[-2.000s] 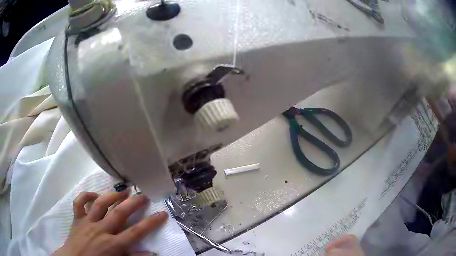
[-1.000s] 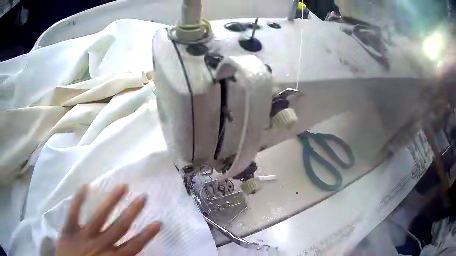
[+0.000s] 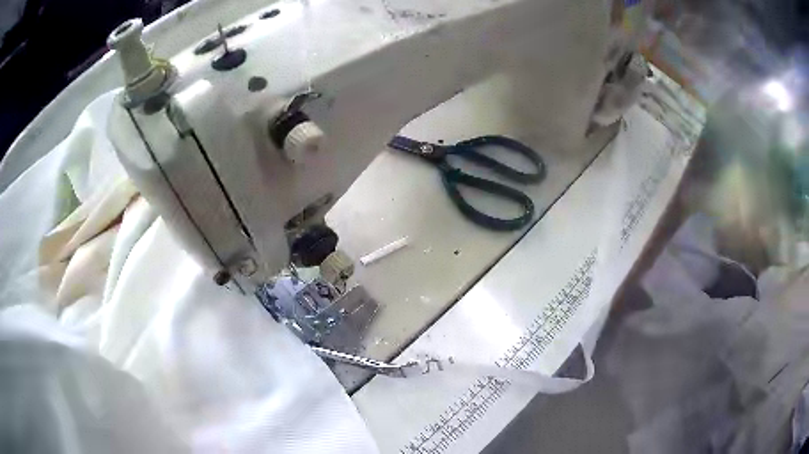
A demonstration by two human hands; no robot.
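Note:
White fabric (image 3: 257, 381) lies left of and below the sewing machine head (image 3: 222, 133), its edge near the presser foot (image 3: 288, 297). Cream fabric (image 3: 84, 257) is bunched at the far left. A thin metal tape guide (image 3: 364, 359) points right from the foot area. A narrow white strip (image 3: 541, 381) runs from the guide over the ruler edge and loops at the table's front. Neither of my hands can be made out; a blurred pale area covers the lower left.
Scissors with dark green handles (image 3: 488, 182) lie on the machine bed, with a short white stick (image 3: 384, 250) nearer the foot. Ruler markings (image 3: 532, 332) run along the table's front edge. White fabric (image 3: 710, 346) is heaped at the right.
My left hand, spread on the fabric before, is no longer visible. The view has shifted, showing more of the right side. The narrow strip now shows looping over the front edge.

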